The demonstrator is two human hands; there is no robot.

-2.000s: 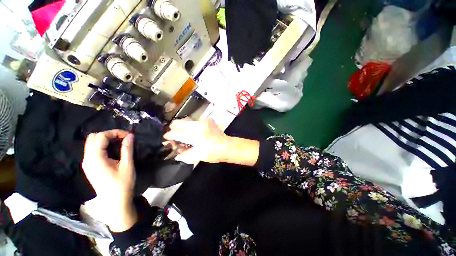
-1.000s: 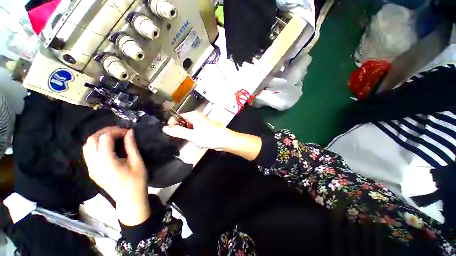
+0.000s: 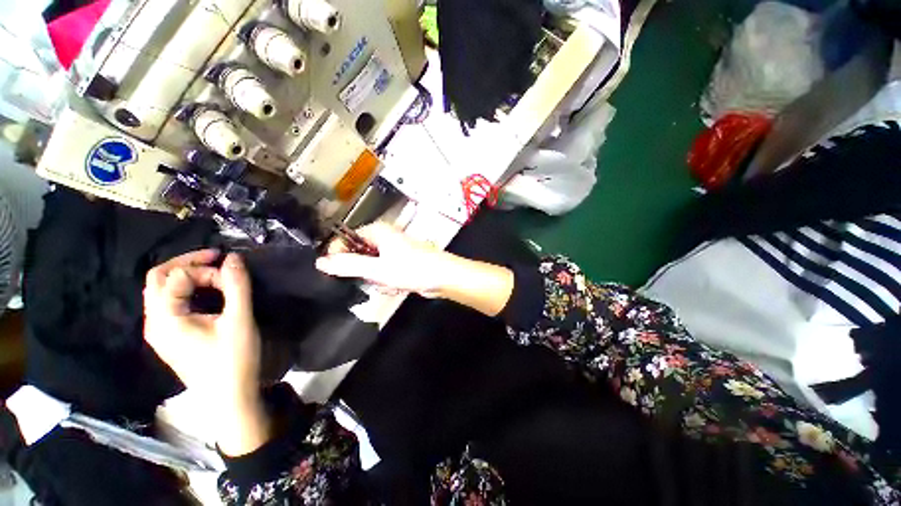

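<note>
A black fabric piece [image 3: 296, 287] lies in front of the presser foot and needle area [image 3: 259, 229] of the cream overlock machine [image 3: 326, 148]. My left hand [image 3: 205, 321] pinches the fabric's left part between thumb and fingertips. My right hand [image 3: 380, 259] is at the fabric's right end, beside the foot, with the small dark reddish thread snips [image 3: 351, 237] held in it, their tips pointing towards the machine. The fabric's edge under the foot is hidden. More black fabric [image 3: 89, 296] is heaped left of the machine.
A red thread loop [image 3: 478, 196] lies at the table edge [image 3: 420, 232]. A dark bunch [image 3: 486, 59] hangs behind the machine. A white plastic bag [image 3: 563, 173] is below the edge. A pale strip bundle [image 3: 138, 442] crosses the left pile. Striped garments [image 3: 830, 267] lie at right.
The snips now show between my right fingers, where they were mostly hidden at first. My left hand has shifted slightly left, and the fabric between my hands looks flatter.
</note>
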